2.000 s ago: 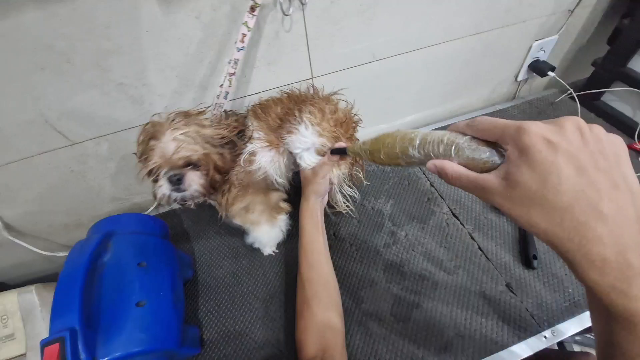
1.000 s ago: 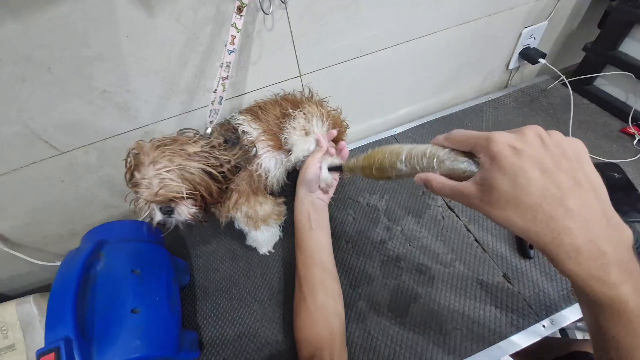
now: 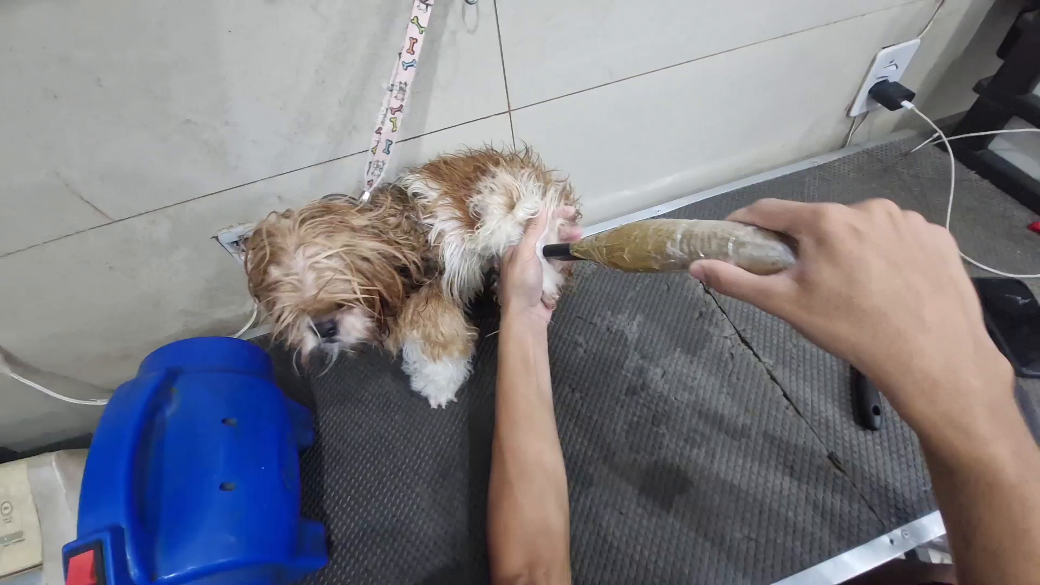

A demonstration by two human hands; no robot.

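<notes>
A wet brown-and-white dog [image 3: 341, 268] is on a black textured grooming table [image 3: 634, 455], against the tiled wall, its head lowered to the left. A leash strap [image 3: 396, 97] with a bone print runs up from its neck. My left hand [image 3: 532, 264] is at the dog's hindquarters, its fingers around a white-furred hind leg or paw, partly hidden by fur. My right hand [image 3: 853, 280] grips a handheld tool wrapped in clear and brownish tape [image 3: 682, 244]. The tool's narrow black tip points left, right by my left hand; its kind cannot be told.
A blue blower housing [image 3: 195, 455] with a red switch stands at the lower left. A wall outlet [image 3: 886, 77] holds a black plug with a white cable at the upper right. A black handle [image 3: 867, 398] lies near my right wrist. Metal trim [image 3: 869, 556] edges the table.
The dog's head has turned and dipped, with more hair now over its face. My left hand has come round from behind the black tip to a hold on the hind leg. My right hand keeps the tool.
</notes>
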